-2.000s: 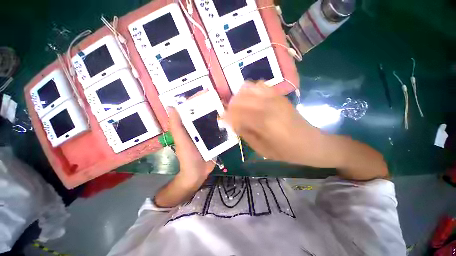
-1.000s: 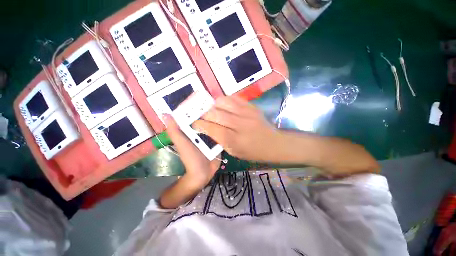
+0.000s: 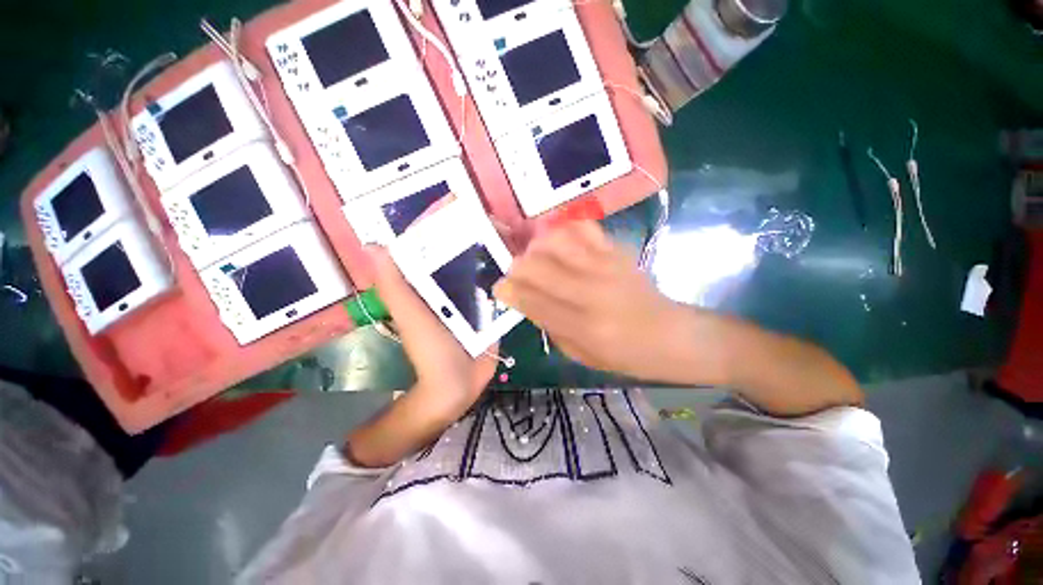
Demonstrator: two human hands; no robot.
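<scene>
My left hand [image 3: 429,343] holds a white handheld screen unit [image 3: 448,234] by its left and lower side, tilted over the near edge of the pink-red foam tray [image 3: 206,360]. The unit's dark screen [image 3: 467,282] faces up. My right hand [image 3: 589,297] is at the unit's right side with its fingertips at the screen; it is blurred. Whether it holds a cloth cannot be told. Several similar white units [image 3: 275,286] lie in slanting rows in the tray, with pale cords between the rows.
A bottle with a metal cap [image 3: 715,46] stands beyond the tray. Crinkled clear film [image 3: 786,232] lies on the green mat at right, near a thin dark tool [image 3: 852,177], loose cords [image 3: 896,217] and a white scrap [image 3: 976,290]. Green tape [image 3: 367,307] is on the tray's near edge.
The held unit's screen, largely covered by my right hand one second ago, shows more now. My right hand has shifted to the right. The view has moved slightly.
</scene>
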